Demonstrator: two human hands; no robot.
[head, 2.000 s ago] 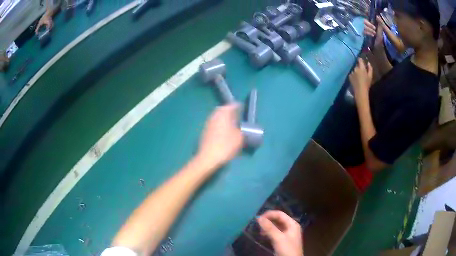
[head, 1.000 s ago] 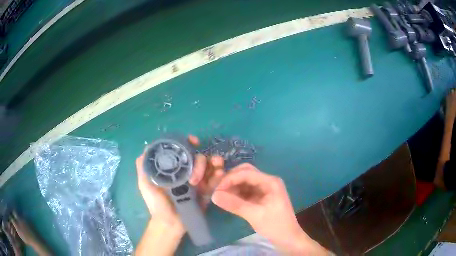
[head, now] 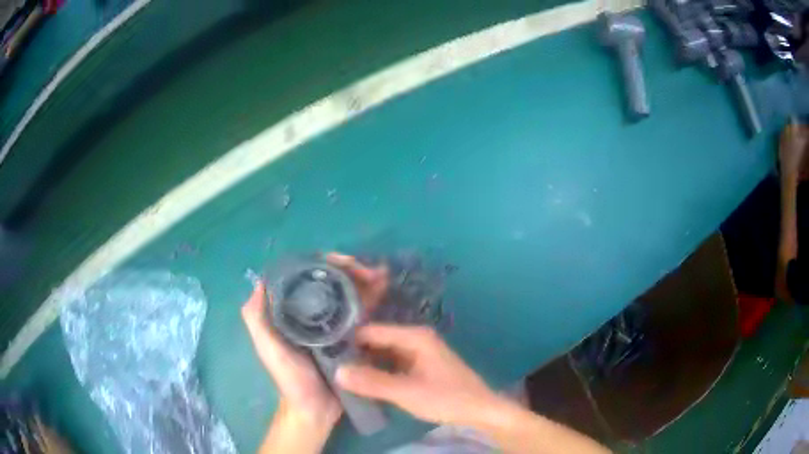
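Note:
A grey hair dryer housing is held over the bench, its round open end facing up and its handle pointing down and right. My left hand is wrapped around the head from the left, with fingertips showing behind it. My right hand has its thumb and fingers at the handle just below the head. The view is blurred, and whether a small piece is between these fingers cannot be seen. A pile of small grey clips lies behind the hands.
A clear plastic bag lies on the left. A single housing and several jumbled housings lie at the upper right. An open cardboard box with dark parts stands at the lower right. Another person's arm shows at the right edge.
Since two seconds ago the view has swung left and a housing has come into my left hand. In the last second my right hand has moved left onto the handle below the head.

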